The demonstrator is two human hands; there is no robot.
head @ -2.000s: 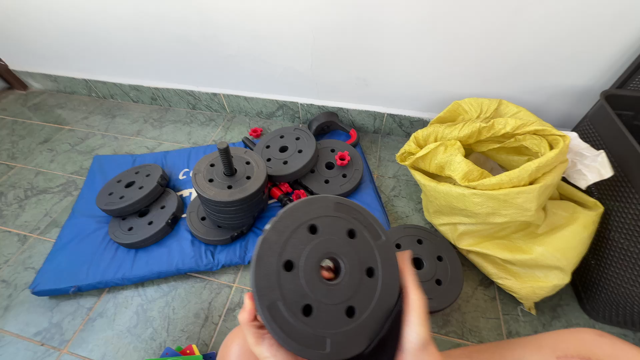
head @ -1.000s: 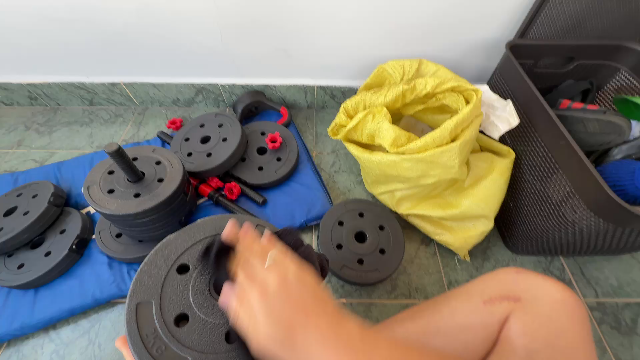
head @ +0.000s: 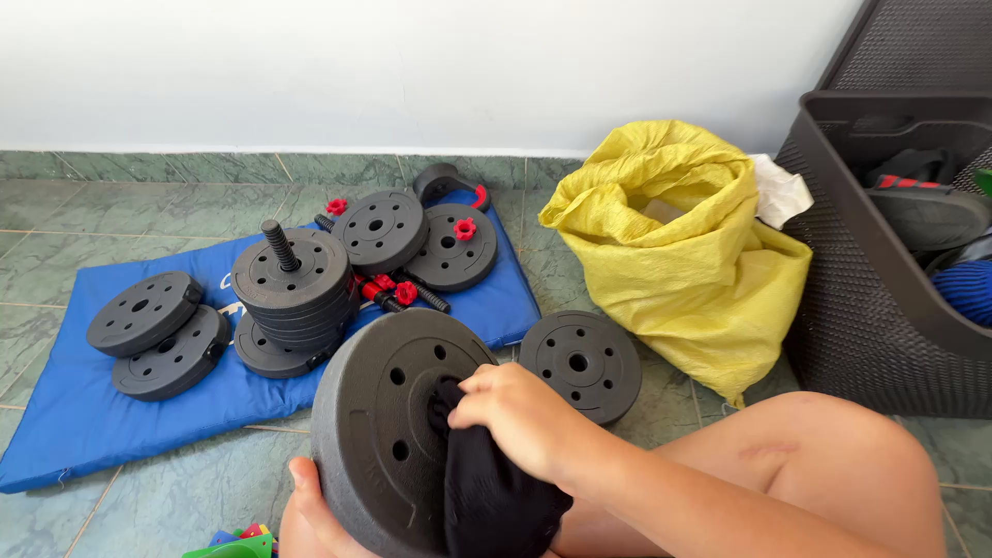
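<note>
My left hand grips the lower left rim of a large dark grey weight plate, tilted upright above my lap. With my right hand I pinch a black cloth and press it at the plate's centre hole; the rest of the cloth hangs over the plate's right side. Behind lies a blue mat bearing a stack of weight plates around a threaded dumbbell bar. Other plates lie on the mat, with red star-shaped nuts and bars among them.
A single weight plate lies on the green tiled floor, near a yellow woven sack. At the right stands an open dark plastic basket with shoes and a blue item inside. Colourful plastic pieces are at the bottom left edge.
Two seconds ago both hands held the large plate, its face towards me and no cloth in sight. Now the plate is turned more sideways and my right hand has the black cloth at its centre.
</note>
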